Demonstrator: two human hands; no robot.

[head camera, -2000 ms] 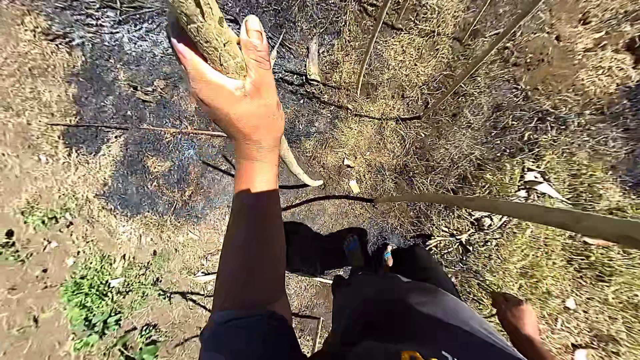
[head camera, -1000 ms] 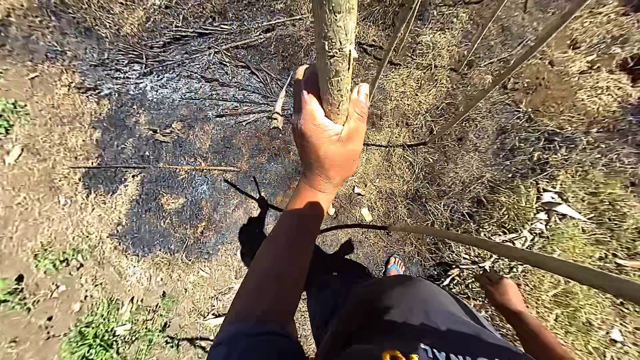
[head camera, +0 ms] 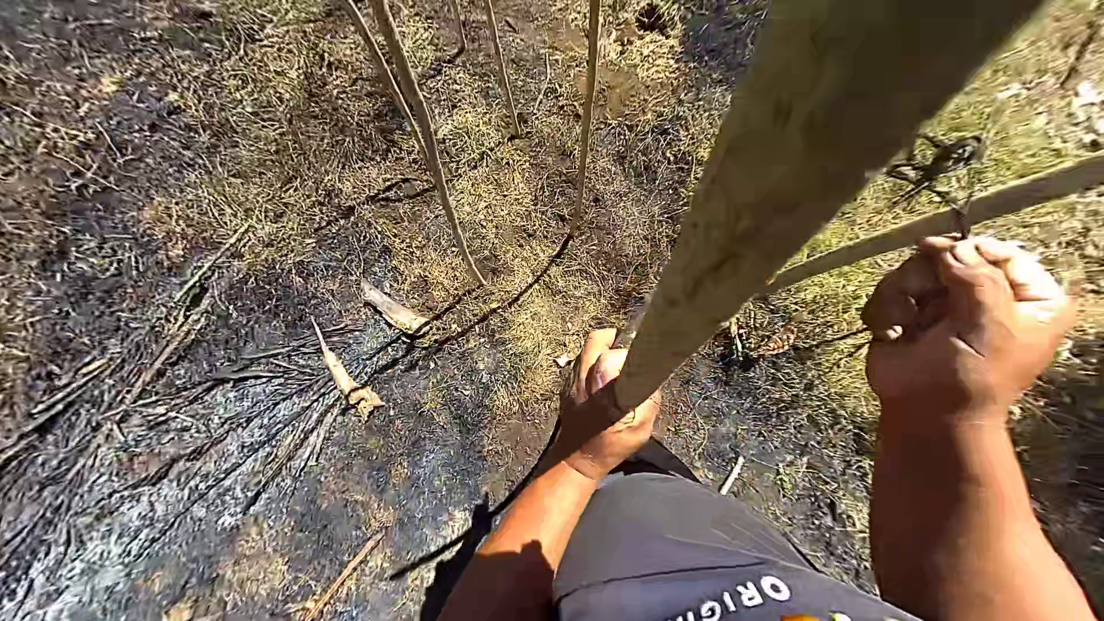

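A thick wooden pole (head camera: pixel 759 190) rises from the middle toward the upper right, very close to the camera at its top. My left hand (head camera: pixel 608 414) is closed around the pole's lower end. To the right of the pole, my right hand (head camera: pixel 970 319) is raised with its fingers closed on a thin dark wire or twig (head camera: pixel 962 220), which leads up to a small dark tangle (head camera: pixel 940 168). Behind that hand runs a long thin pole (head camera: pixel 906 233), slanting to the right edge.
Several thin upright sticks (head camera: pixel 427 129) stand in dry grass at the top. Burnt twigs (head camera: pixel 285 388) and ash cover the ground at the left. Two short wood pieces, one a split chunk (head camera: pixel 395 310), the other pointed (head camera: pixel 349 379), lie near them.
My right hand, low at the right edge before, is now raised beside the thick pole with something thin and dark in its fingers. The view has swung round. My left hand stays on the pole.
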